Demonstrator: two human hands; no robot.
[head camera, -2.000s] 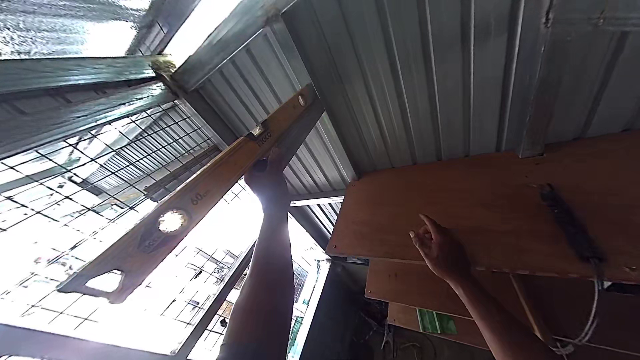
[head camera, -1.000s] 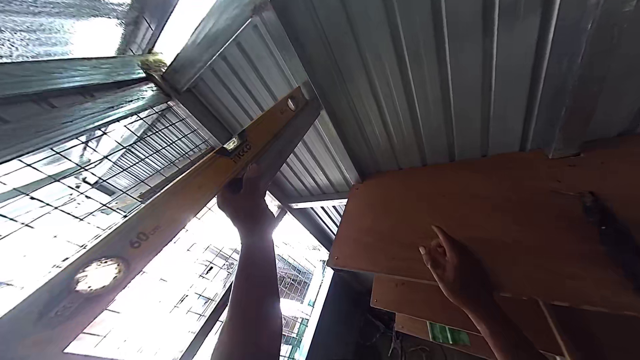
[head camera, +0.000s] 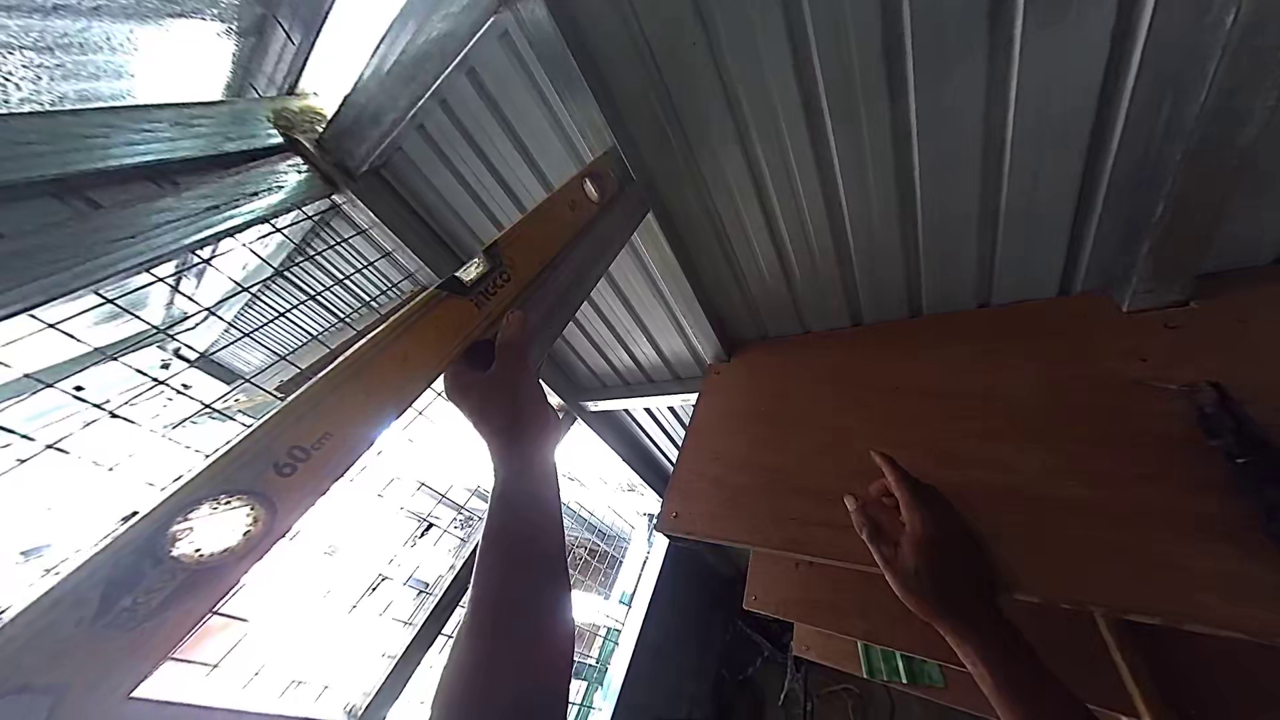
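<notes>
My left hand (head camera: 510, 400) is raised and grips a yellow INGCO spirit level (head camera: 370, 375) marked 60 cm near its middle. The level runs diagonally from the lower left up to a metal beam near the top centre, its far end close to or against the beam; contact there cannot be told. A vial (head camera: 473, 270) shows on its upper edge. My right hand (head camera: 915, 540) holds nothing, its fingers partly bent and apart, in front of a brown plywood panel (head camera: 820, 430).
Corrugated metal sheeting (head camera: 860, 150) covers the top. Wire mesh (head camera: 110, 370) with bright light behind it fills the left. A dark tool with a cord (head camera: 1235, 430) is at the right of the panel. More boards (head camera: 830, 595) and a green corrugated piece (head camera: 900, 665) lie lower.
The level's near end has come further into the lower left corner, past the frame's edge. My left hand keeps its grip. My right hand stays raised by the panel.
</notes>
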